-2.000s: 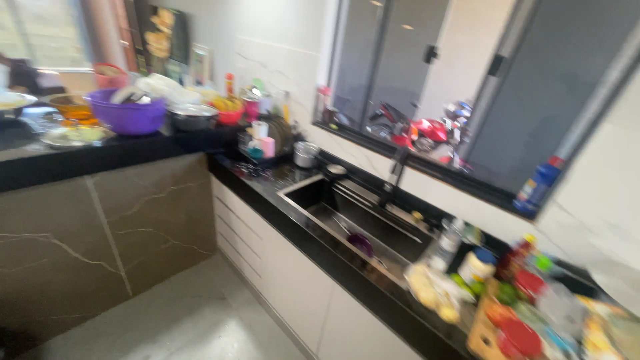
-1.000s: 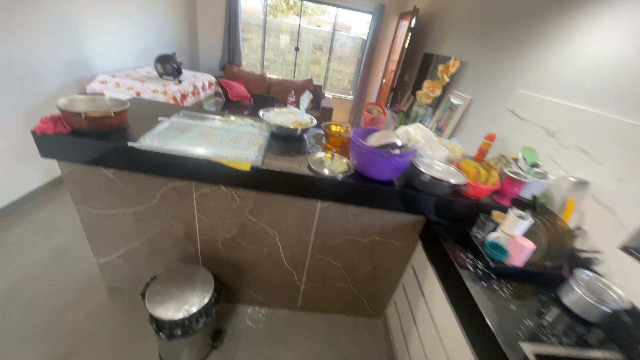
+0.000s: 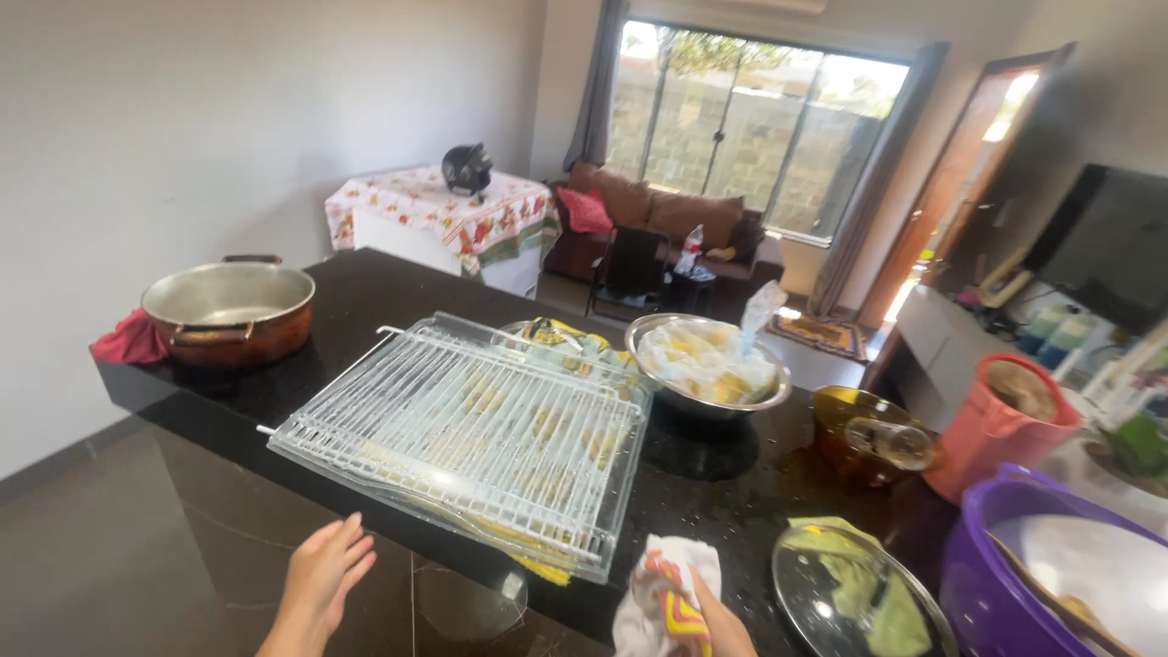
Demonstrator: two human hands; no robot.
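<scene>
My left hand (image 3: 330,570) is empty, its fingers apart, in front of the black counter's near edge. My right hand (image 3: 716,611) grips a white cloth with a red and yellow pattern (image 3: 671,584). Between and beyond the hands, white wire racks (image 3: 456,429) lie stacked with clear glass shelves (image 3: 602,557) on the counter, over a yellow-edged cloth (image 3: 538,568). A glass pot lid (image 3: 858,593) rests on a green cloth just right of my right hand. Behind it stands an amber glass bowl (image 3: 844,424) with a clear glass on its side.
A reddish-brown pot (image 3: 228,315) stands at the counter's left end beside a red cloth (image 3: 130,338). A steel bowl (image 3: 776,388) holding a plastic bag is behind the shelves. A pink pitcher (image 3: 995,429) and a purple basin (image 3: 985,547) stand at right. Beyond is a table with a helmet (image 3: 467,170).
The view has swung left from the sink to the counter and come closer to it. Both my hands have come into view, the right one with the cloth.
</scene>
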